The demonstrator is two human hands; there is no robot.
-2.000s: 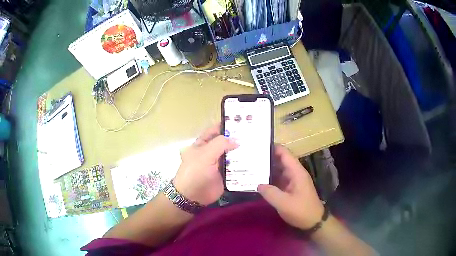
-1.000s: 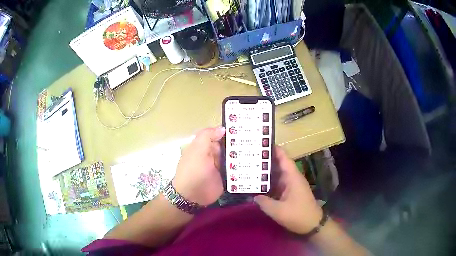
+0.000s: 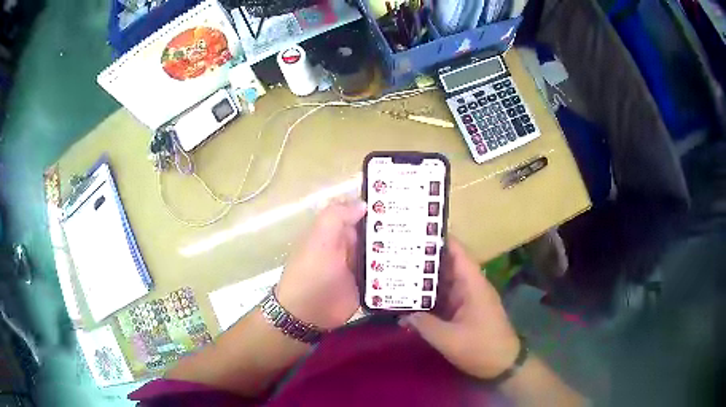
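A smartphone [image 3: 404,238] with a dark edge is upright in the middle of the view. Its bright screen shows a list of rows with small round pictures at the left and small dark squares at the right. My left hand [image 3: 322,258], with a metal watch at the wrist, holds the phone's left side. My right hand [image 3: 466,318], with a dark bracelet, holds its right side and lower corner. The fingers behind the phone are hidden.
The tan desk [image 3: 239,238] bears a calculator [image 3: 492,115], dark snips [image 3: 525,172], a looped white cable [image 3: 275,171], a white device [image 3: 205,121], a standing calendar [image 3: 171,63], a thread cone [image 3: 297,71], a blue organizer [image 3: 454,49] and a clipboard [image 3: 106,242].
The view has shifted, so the desk items lie differently around the phone. My left thumb has left the screen since the earliest frame, and the screen now shows a list. Both hands still hold the phone.
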